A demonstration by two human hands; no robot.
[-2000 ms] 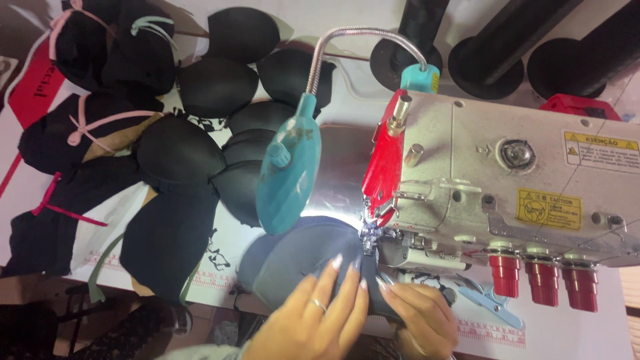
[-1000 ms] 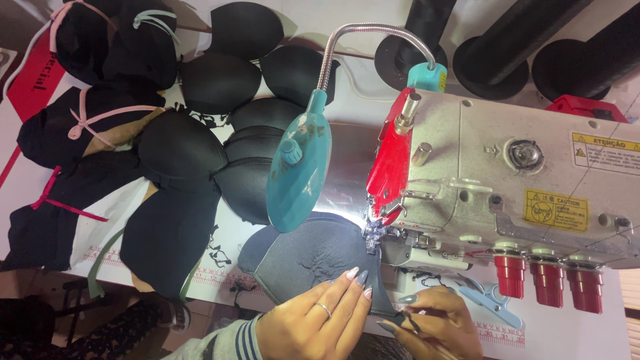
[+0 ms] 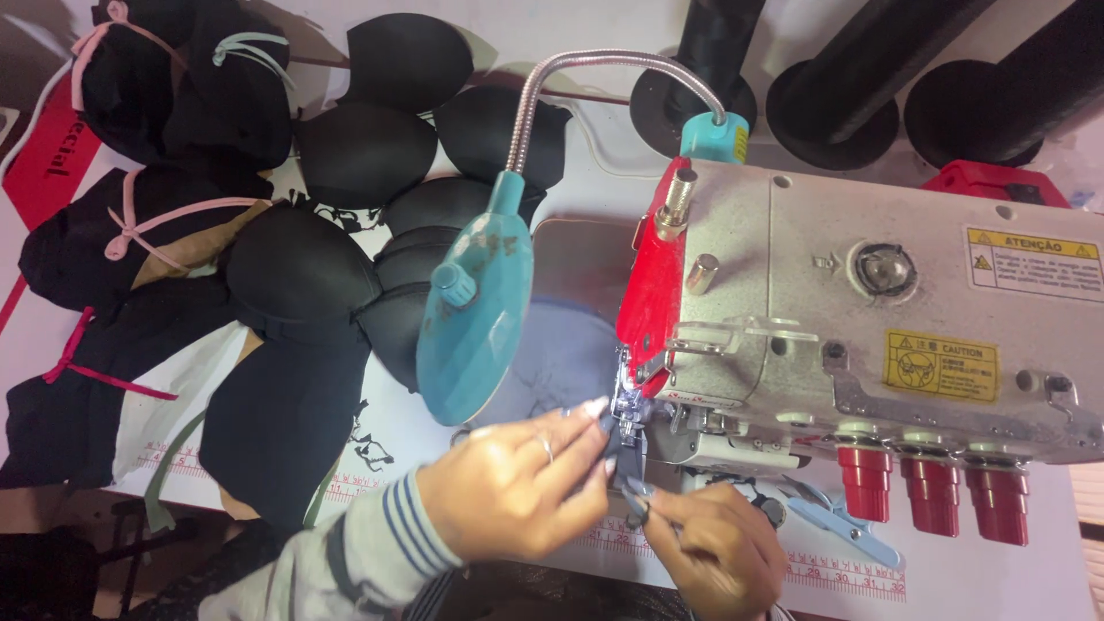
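A grey-blue fabric cup (image 3: 565,358) lies behind and beneath the needle area of an overlock sewing machine (image 3: 862,293), partly covered by a teal gooseneck lamp (image 3: 474,319). My left hand (image 3: 526,483) pinches the dark edge of the fabric just in front of the presser foot (image 3: 628,414). Lower right of it, my right hand (image 3: 711,539) grips the narrow fabric end between thumb and fingers. Light from the lamp falls on the presser foot.
Black moulded cups (image 3: 297,263) and black fabric pieces with coloured straps spread across the left. Light-blue thread snips (image 3: 845,522) lie right of my right hand, beside a printed ruler strip (image 3: 849,576). Black thread-cone stands (image 3: 832,112) stand behind the machine.
The grey-blue cup has moved back, away from me, past the presser foot. My left hand has gone from lying flat on the fabric to pinching its edge near the foot.
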